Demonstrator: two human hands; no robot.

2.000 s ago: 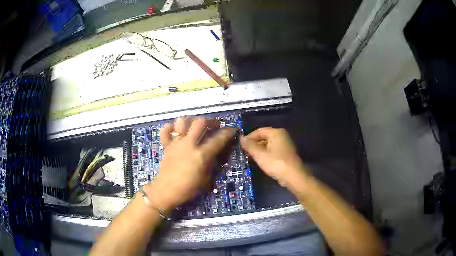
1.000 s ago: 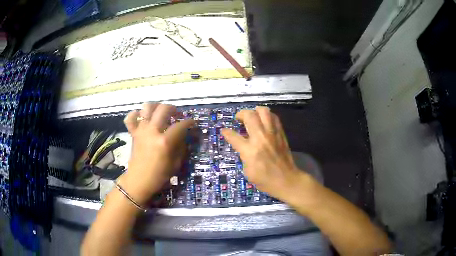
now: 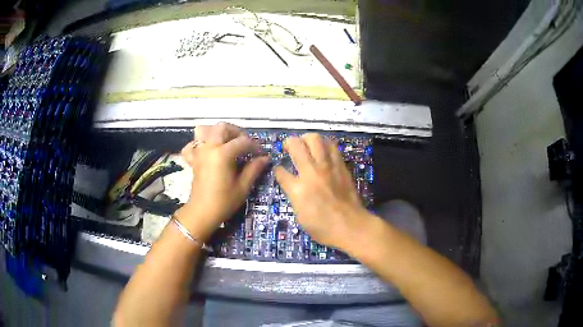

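Note:
A circuit board panel (image 3: 281, 236) with rows of small blue, red, green and white components lies across the pale metal rails. My left hand (image 3: 224, 172) rests over its upper left part, fingers bent and thumb apart. My right hand (image 3: 319, 185) lies over its upper middle, fingers bent down, thumb towards my left thumb. The fingertips of both hands are at the board's surface among the components. Whether they pinch a part is too blurred to tell. The hands hide part of the panel.
Stacked panels (image 3: 48, 140) stand at the left. Tools with yellow and black handles (image 3: 144, 179) lie in the opening left of the panel. Eyeglasses (image 3: 275, 30), a reddish-brown stick (image 3: 335, 73) and a pale scattered heap (image 3: 195, 43) lie on the white board (image 3: 153, 73).
My right hand has moved from the panel's right edge to its middle, beside my left hand. The panel shows farther right in the view, as do the surroundings.

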